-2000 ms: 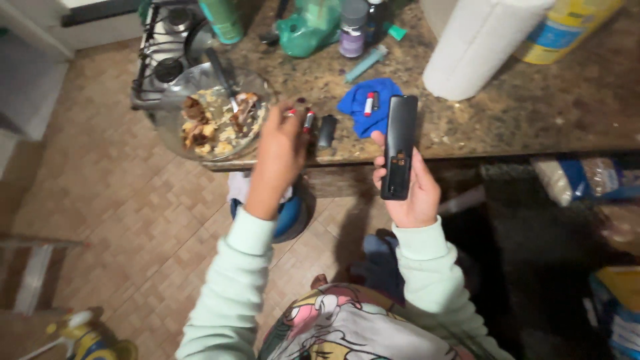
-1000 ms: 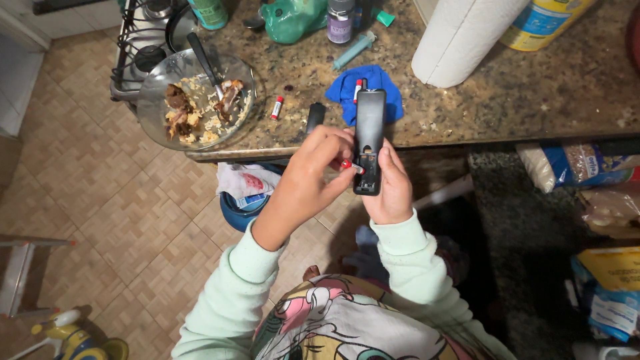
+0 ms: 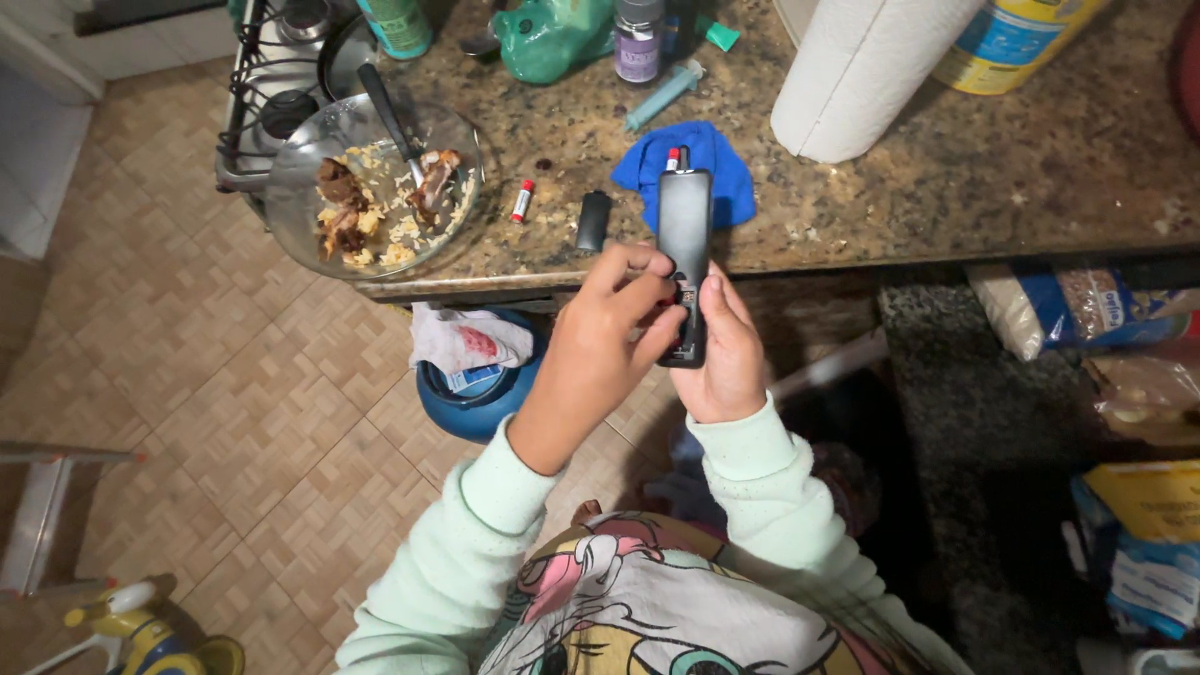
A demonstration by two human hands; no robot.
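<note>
My right hand holds a black remote control with its back up and its battery compartment open at the lower end. Over that compartment are the fingers of my left hand, pinched at a small red-ended battery, mostly hidden by them. A red and white battery lies on the granite counter, left of the black battery cover. Just beyond the remote, another red-ended battery rests on a blue cloth.
A glass bowl of food with a utensil stands at the counter's left, beside the stove. Behind the cloth are a syringe, a purple-labelled bottle and a paper towel roll. A blue bin stands below the counter edge.
My left hand has gone from above the counter near the batteries to the remote. One second ago a red-ended battery showed in its fingers beside the compartment; now the fingers cover it.
</note>
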